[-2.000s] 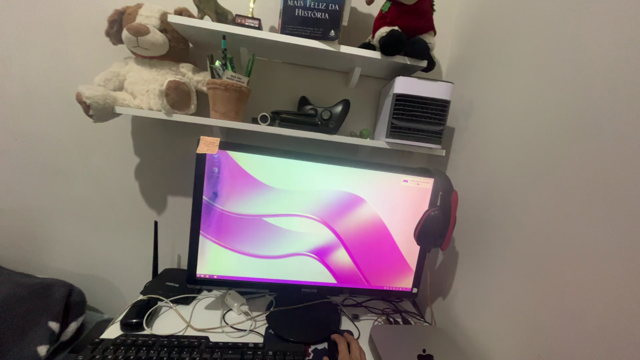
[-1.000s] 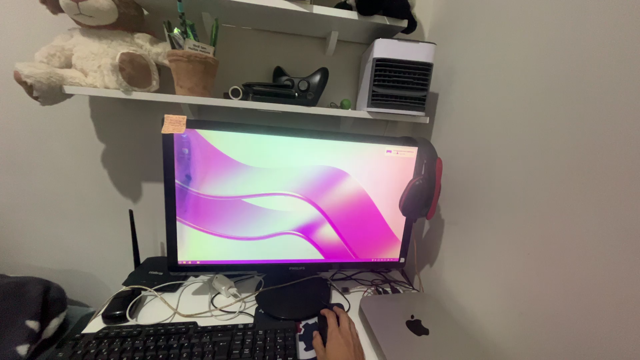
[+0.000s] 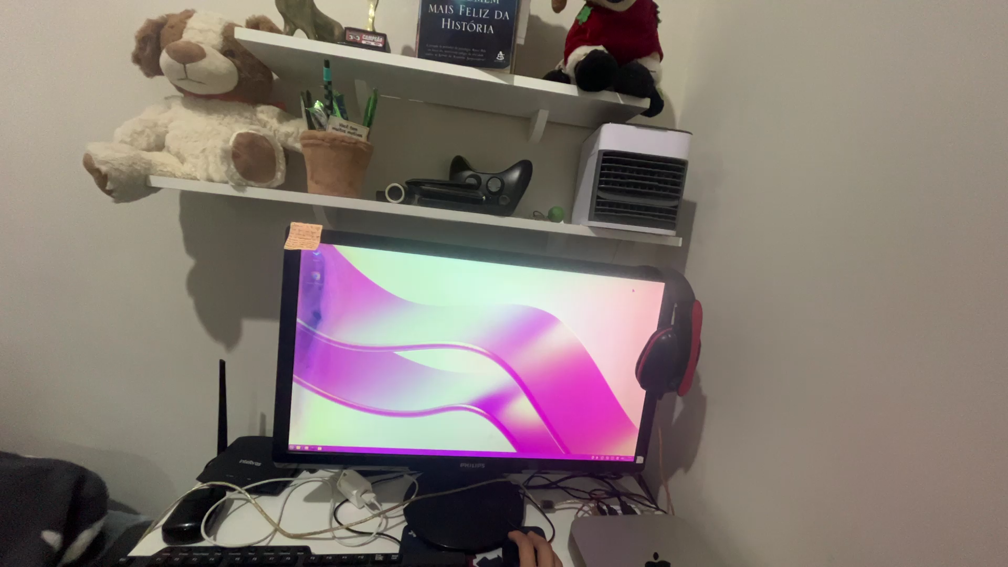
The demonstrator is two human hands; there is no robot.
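Observation:
At the bottom edge, partly cut off, my right hand [image 3: 532,549] rests with bent fingers on a dark computer mouse, most of which the fingers and the frame edge hide. Beneath it lies a dark patterned mouse pad [image 3: 487,559]. Left of the hand is a black keyboard [image 3: 268,556], only its top rows showing. Behind the hand stands a Philips monitor [image 3: 472,354] with a pink and white wave picture and a small pointer at the upper right. A silver Apple computer [image 3: 626,539] lies to the right of the hand. My left hand is out of view.
White cables and a charger [image 3: 356,488] tangle before the monitor's round base [image 3: 465,516]. At left are a black router [image 3: 248,463] and a black rounded device [image 3: 189,516]. A headset [image 3: 669,354] hangs on the monitor's right side. Shelves [image 3: 472,216] above hold plush toys and a game controller [image 3: 500,185].
The small box at the screen's upper right, seen in both earlier frames, is gone. The view has shifted, and less of my right hand shows than one second ago.

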